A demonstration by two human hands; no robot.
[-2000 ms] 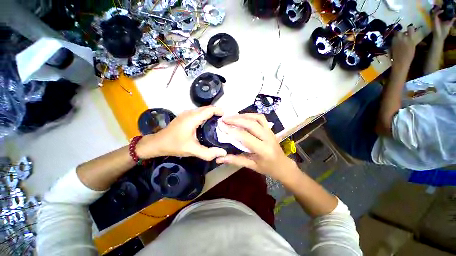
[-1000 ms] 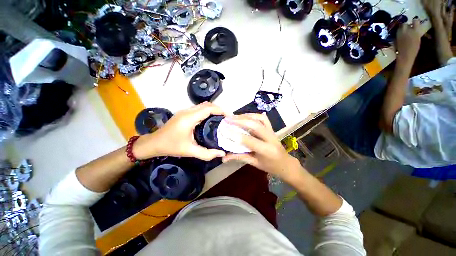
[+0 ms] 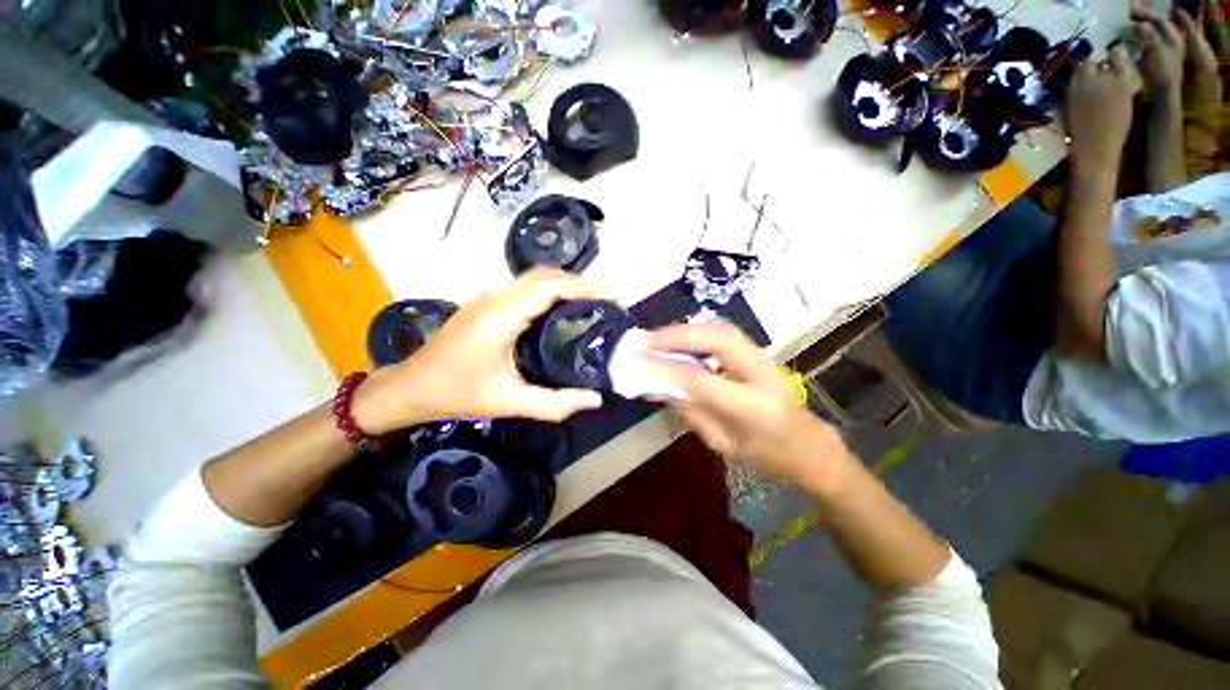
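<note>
My left hand (image 3: 479, 353) grips a round black camera housing (image 3: 577, 340) from its left side, above the black mat (image 3: 297, 582). The disc on its face shows openings. My right hand (image 3: 755, 404) holds a crumpled white cloth or paper (image 3: 648, 367) at the housing's right edge. A black housing with a face disc (image 3: 465, 493) lies on the mat below my left wrist, and another (image 3: 413, 328) is partly behind my left hand. An LED board with wires (image 3: 720, 275) lies at the mat's right end.
Two black housings (image 3: 591, 130) (image 3: 553, 233) stand beyond my hands. A tangled pile of silver boards (image 3: 391, 148) lies upper left, a plastic bag (image 3: 27, 290) far left, and more boards (image 3: 54, 553) lower left. Clustered units (image 3: 952, 138) lie near a neighbouring person's arm (image 3: 1095, 202). Cardboard boxes (image 3: 1120, 593) are lower right.
My right hand and the white cloth have moved right, uncovering more of the housing's face. My left hand still grips the housing. The neighbouring person's hands have moved.
</note>
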